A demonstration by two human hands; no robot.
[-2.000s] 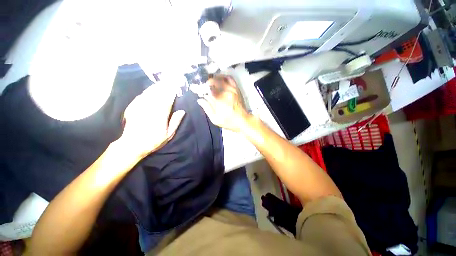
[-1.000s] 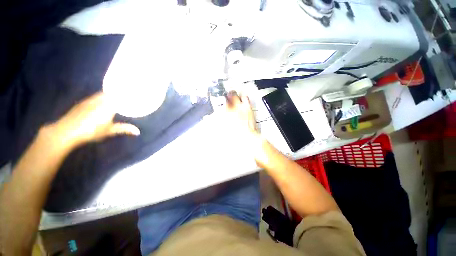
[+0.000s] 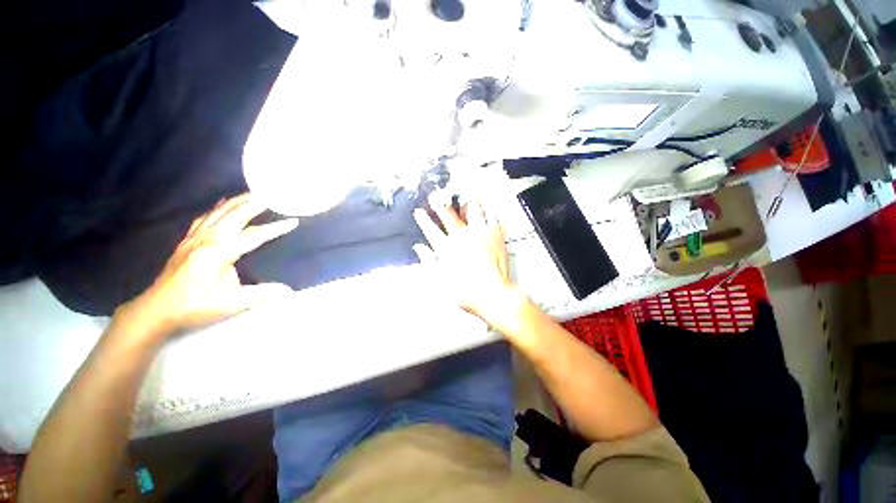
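Note:
A large dark garment piece (image 3: pixel 118 167) lies on the left of the white table, and its front part reaches under the machine's needle area. The white sewing machine (image 3: pixel 727 93) stands at the back; its presser foot (image 3: pixel 432 179) is partly lost in glare. My left hand (image 3: pixel 211 270) lies spread at the cloth's front edge, fingers apart, on the cloth and table. My right hand (image 3: pixel 472 255) is flat with fingers spread just in front of the presser foot, fingertips by the cloth's right end. Whether it holds a small tool is not visible.
A black smartphone (image 3: pixel 568 238) lies right of my right hand. A tan tray (image 3: pixel 752 221) with small items is farther right. A red crate (image 3: pixel 722 305) with black cloth (image 3: pixel 727 393) is below the table. A glaring pale round object (image 3: pixel 305 147) blocks the upper left.
The cloth has moved off my lap and the table's front onto the back left. My left hand went left, then slightly right and now rests spread. My right hand has opened out flat.

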